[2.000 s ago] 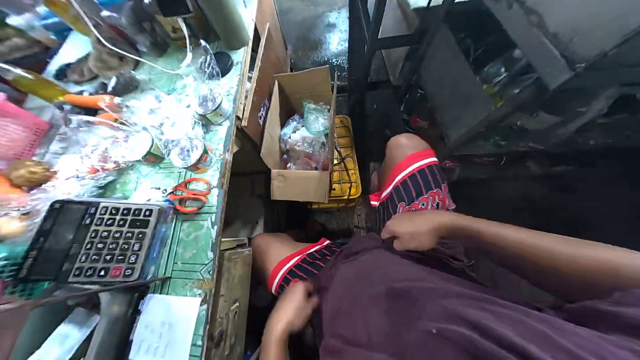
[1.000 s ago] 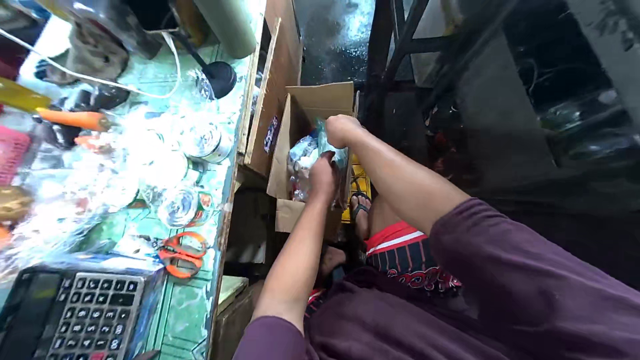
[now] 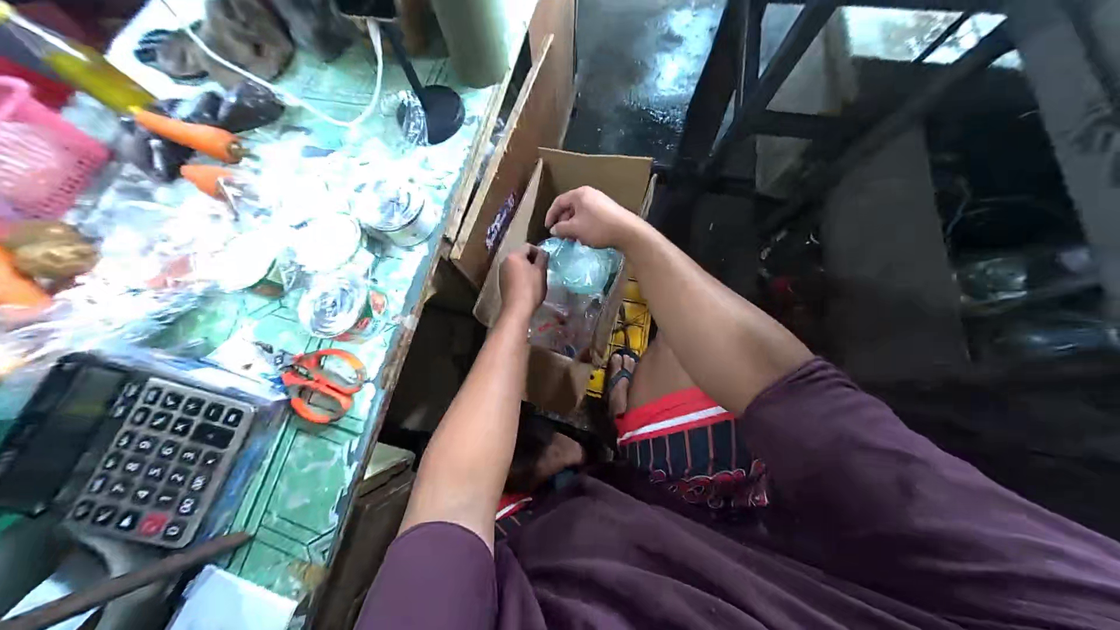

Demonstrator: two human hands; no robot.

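A cardboard box (image 3: 560, 376) stands open on the floor beside the table, with clear plastic bags and small red items (image 3: 564, 324) inside. Over its upper part, a translucent bluish plastic bag (image 3: 579, 265) lies between my two hands. The fingers of my left hand (image 3: 525, 278) are closed on the bag's left edge. My right hand (image 3: 588, 217) pinches the same bag at its top edge, its fingers bent. The fingertips of both hands are partly hidden.
On the green-topped table (image 3: 297, 490) at left are a calculator (image 3: 162, 459), orange-handled scissors (image 3: 324, 385), tin cans (image 3: 332, 304), carrots (image 3: 188, 134) and plastic bags. A yellow crate (image 3: 632, 324) sits right of the box, near my sandalled foot (image 3: 621, 376). Dark metal legs (image 3: 752, 87) rise beyond.
Two seconds ago both hands were near my lap; they have moved to the box and taken hold of the bluish bag. Since one second ago the bag has spread wider between them.
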